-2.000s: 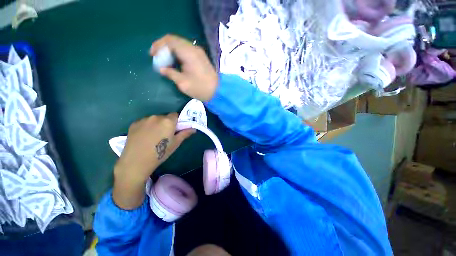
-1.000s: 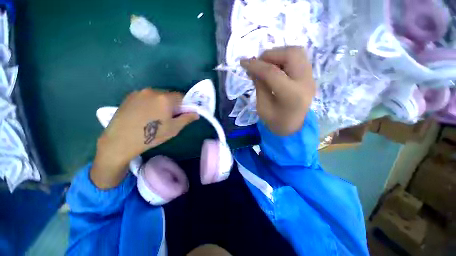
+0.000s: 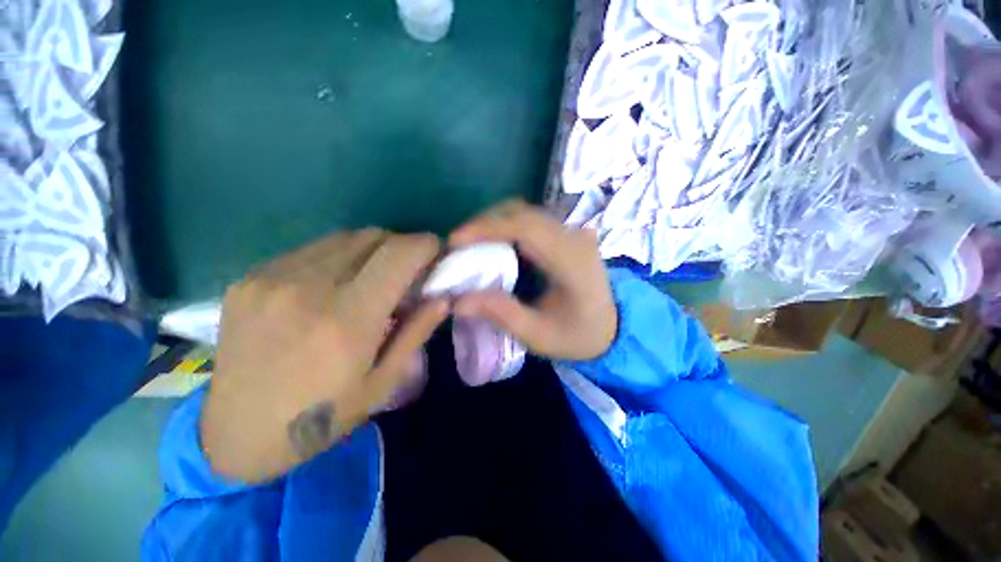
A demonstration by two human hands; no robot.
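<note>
The cat-ear headphones [image 3: 488, 351] are held over the lap at the bench edge, with the pink pads pointing down. My left hand [image 3: 318, 340] grips the headband and covers most of it and part of the left ear cup. One white ear pokes out left of my left hand. My right hand [image 3: 549, 280] has its fingers and thumb around the right ear, where a white ear cover [image 3: 474, 269] shows, blurred. The glue bottle [image 3: 426, 15] lies on the green bench top, cut off by the upper edge.
A tray heaped with ear covers [image 3: 55, 198] stands at the left. Another heap of ear covers [image 3: 659, 143] is at the right, partly under a clear plastic bag [image 3: 812, 220]. Other headphones [image 3: 955, 176] lie at the far right. Cardboard boxes [image 3: 878, 505] are below right.
My right hand let go of the glue bottle, was over the right tray with a small white piece, and is now at the headphones' right ear. The view has shifted, and my left hand still holds the headband.
</note>
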